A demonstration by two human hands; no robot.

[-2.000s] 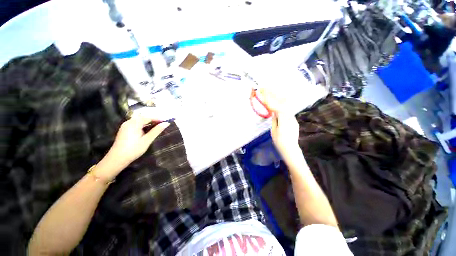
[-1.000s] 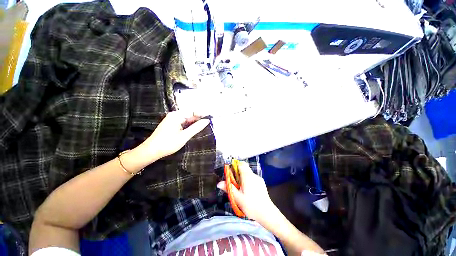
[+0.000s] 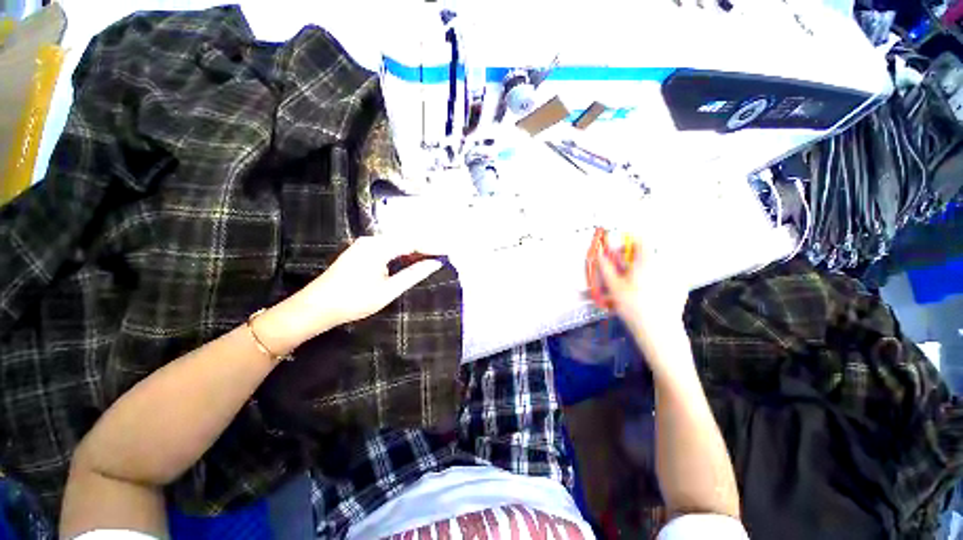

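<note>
The dark brown-olive plaid garment (image 3: 201, 211) lies left of the needle area, and one edge hangs over the table's front edge. My left hand (image 3: 364, 276) pinches the garment's edge between thumb and fingers, in front of the presser foot (image 3: 480, 174). My right hand (image 3: 630, 283) is over the right part of the white table, blurred, at the scissors (image 3: 598, 266) with a red and a yellow-orange handle. The blades are not clearly visible. Whether the fingers still grip the handles is hard to tell.
The white sewing machine (image 3: 634, 58) with a blue stripe and black panel stands behind. Two brown pieces (image 3: 544, 116) and a thin tool (image 3: 581, 156) lie by it. Striped pieces (image 3: 882, 174) hang at the right. More plaid garments (image 3: 818, 369) are heaped at lower right.
My right hand has moved with the scissors from the garment's hanging edge by my lap up and right onto the table. My left hand has stayed at the garment's edge.
</note>
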